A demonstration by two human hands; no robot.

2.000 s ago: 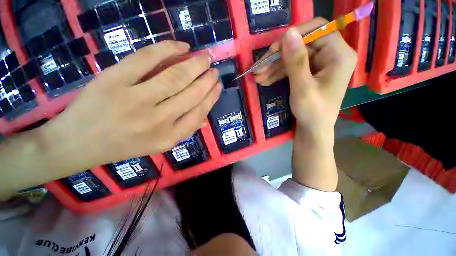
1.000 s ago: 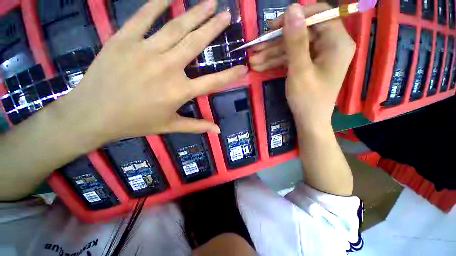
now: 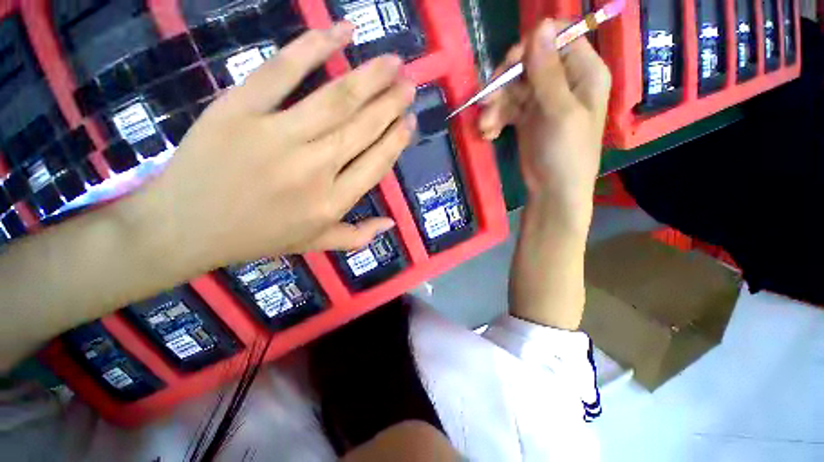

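My right hand [image 3: 562,117] holds tweezers [image 3: 506,79] with a pink end. Their tips are at a small black adhesive pad [image 3: 432,123] on the phone [image 3: 434,185] at the right end of the near row. My left hand [image 3: 289,158] is spread palm down over the foam tray [image 3: 492,185], its fingertips beside that phone; whether it grips anything is hidden. The sticker sheet [image 3: 90,104], a clear strip with black squares, lies across the phones left of and partly under my left hand. Other phones with white labels [image 3: 185,341] sit in the near row.
Another red foam tray [image 3: 623,117] with phones stands at the right, on a dark green bench top [image 3: 673,144]. A brown cardboard box [image 3: 664,307] is on the floor at the lower right. Dark cloth shows at the right edge.
The tweezers have moved from the sticker sheet to the rightmost near-row phone, where a black pad now shows at their tips. The tray appears shifted left and up in view.
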